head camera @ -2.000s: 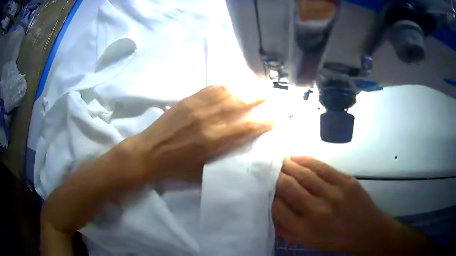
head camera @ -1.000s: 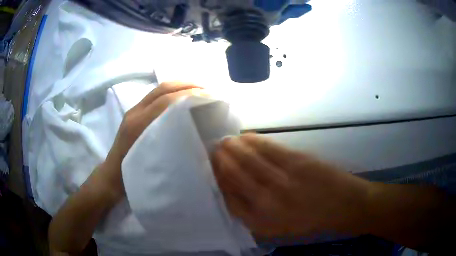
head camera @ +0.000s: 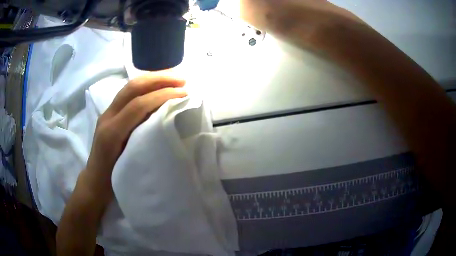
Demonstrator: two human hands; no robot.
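Observation:
The white garment (head camera: 155, 185) lies heaped on the left of the sewing table, with a folded edge standing up near the machine. My left hand (head camera: 135, 107) rests on it, fingers stretched toward the bright glare below the machine head (head camera: 100, 12). Whether its fingers pinch the cloth is hidden. A dark round knob-like part (head camera: 158, 44) hangs just above my left fingertips. My right forearm reaches up across the table on the right. My right hand (head camera: 255, 10) is cut off by the top edge, with only its wrist end showing.
The white sewing table (head camera: 300, 135) has a dark seam across it. A printed ruler tape (head camera: 325, 195) runs along its grey front edge. Small holes show near the glare. A blue rim (head camera: 26, 90) bounds the table at the left, with white pieces beyond it.
My right hand has let go of the garment's folded edge and moved up and away past the machine. My left hand stays on the cloth. The view has shifted right, showing the ruler tape.

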